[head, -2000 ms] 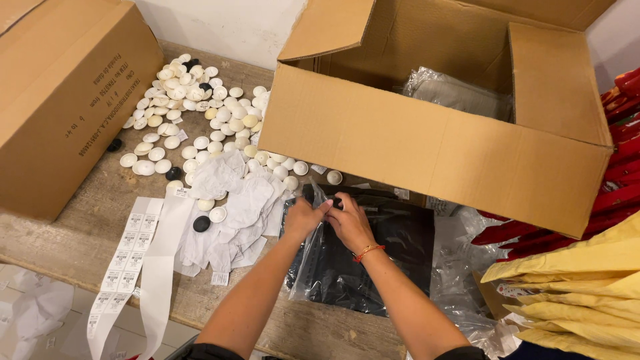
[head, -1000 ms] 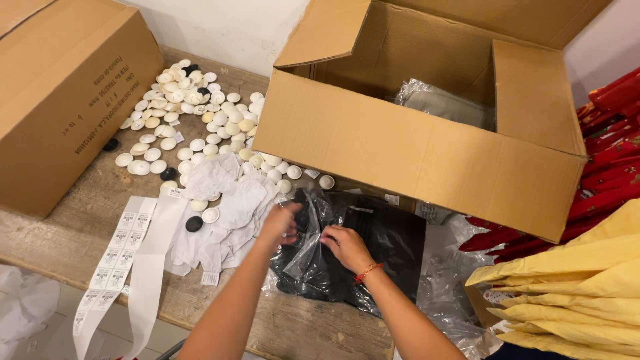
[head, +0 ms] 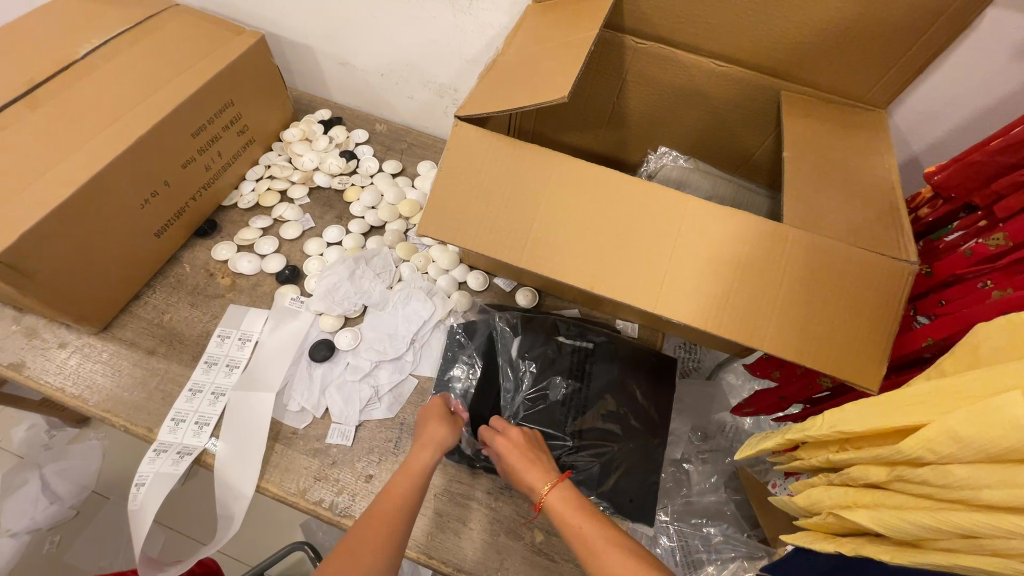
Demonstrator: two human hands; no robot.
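A folded black garment [head: 592, 400] in a clear plastic bag lies on the wooden table, below the open carton. My left hand [head: 439, 424] pinches the bag's plastic near its lower left corner. Close by on the right, my right hand [head: 512, 450] has its fingers curled on the bag's lower edge; a red and orange bracelet is on that wrist. Crumpled white paper pieces [head: 392, 344] lie beside the bag on the left. Left of them, a strip of printed stickers [head: 192, 400] hangs over the table's front edge.
An open cardboard carton [head: 640, 232] holding plastic-wrapped goods stands behind the bag. A second carton [head: 144, 160] stands at the left. Round white security tags [head: 384, 192] are heaped between them. Loose clear plastic [head: 696, 480] and yellow fabric [head: 920, 432] are at the right.
Both hands have moved down toward the bag's lower edge; earlier they were together at its upper part. The bag lies flatter, with the black garment inside.
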